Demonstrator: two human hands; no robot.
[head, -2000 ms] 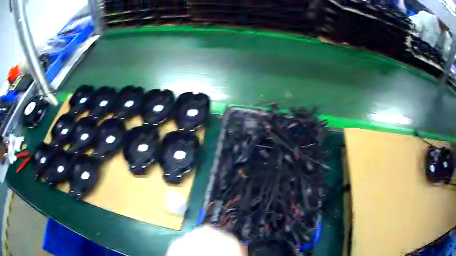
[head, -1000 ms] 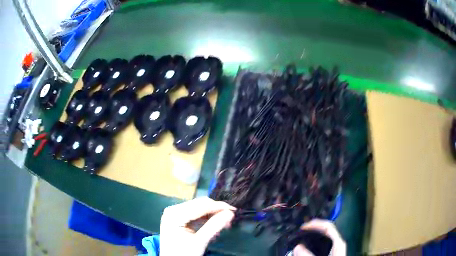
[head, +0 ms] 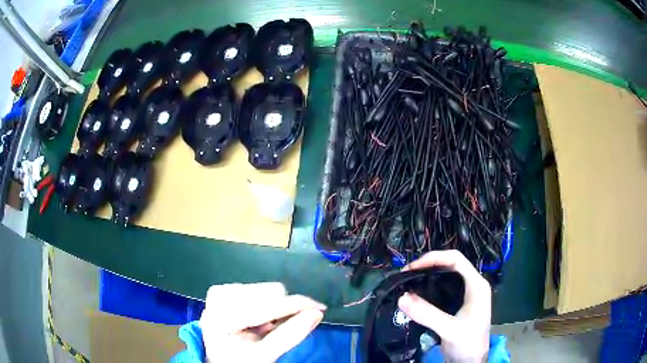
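Note:
My right hand (head: 454, 305) holds a black earcup housing (head: 386, 312) at the near bench edge, open side up, thumb inside by its pale round centre. Thin reddish lead wires stick out of the cup's left side toward my left hand. My left hand (head: 259, 319) is left of the cup, thumb and fingertips pinched together at the wire ends; whether they grip the wires is too small to tell. A dark parts tray (head: 323, 234) with a blue rim, heaped with black boom microphones (head: 426, 142), lies beyond my right hand.
Rows of black earcups (head: 273, 120) lie on a cardboard sheet (head: 213, 220) at left, with a white glue bottle (head: 273, 202) on it. Red-handled pliers (head: 47, 193) lie at the far left. Another cardboard sheet (head: 596, 177) is at right. A blue crate (head: 142, 294) is below the bench.
Both hands have come into view since the earliest frame. In the last second the cup has come into fuller view, and my left hand has drawn nearer the bottom edge. The camera view has tilted down.

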